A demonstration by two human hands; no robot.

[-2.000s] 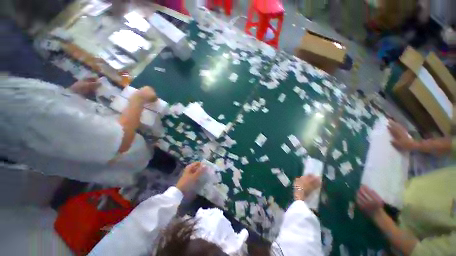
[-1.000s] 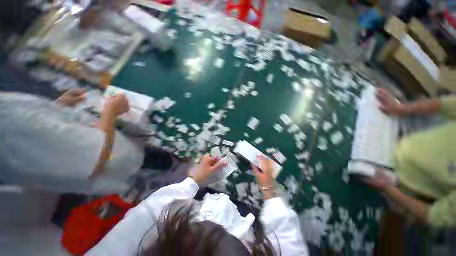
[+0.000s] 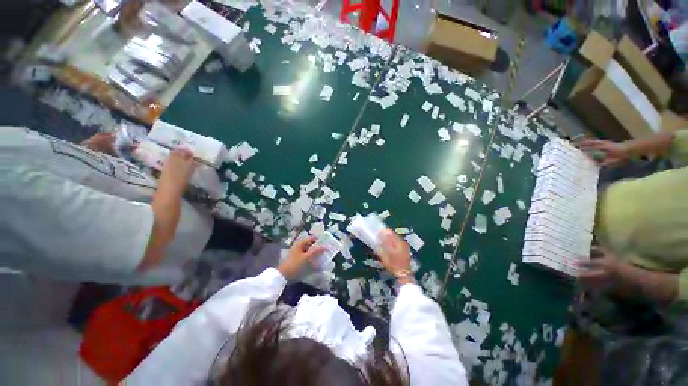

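Note:
My left hand (image 3: 300, 255), white-sleeved, is low in the middle of the view. Its fingers hold a thin pale label sheet (image 3: 327, 248), partly lost against the scraps. My right hand (image 3: 393, 253) is to its right and grips the near end of a slim white product box (image 3: 367, 229). The box slants up and left, just above the table as far as I can tell. White backing paper scraps (image 3: 376, 188) litter the green table (image 3: 407, 162). Any sticker at my fingertips is too small to make out.
At right, a worker in yellow-green (image 3: 641, 219) has hands at both ends of a row of white boxes (image 3: 560, 207). At left, a grey-sleeved worker (image 3: 83, 196) handles white boxes (image 3: 186, 141). Open cartons (image 3: 626, 87) and a red stool (image 3: 370, 16) stand beyond. Hair fills the bottom middle.
My right hand has moved left and up with the box, beside my left hand, and the box has turned slightly. The right worker's box row now shows its ridged side.

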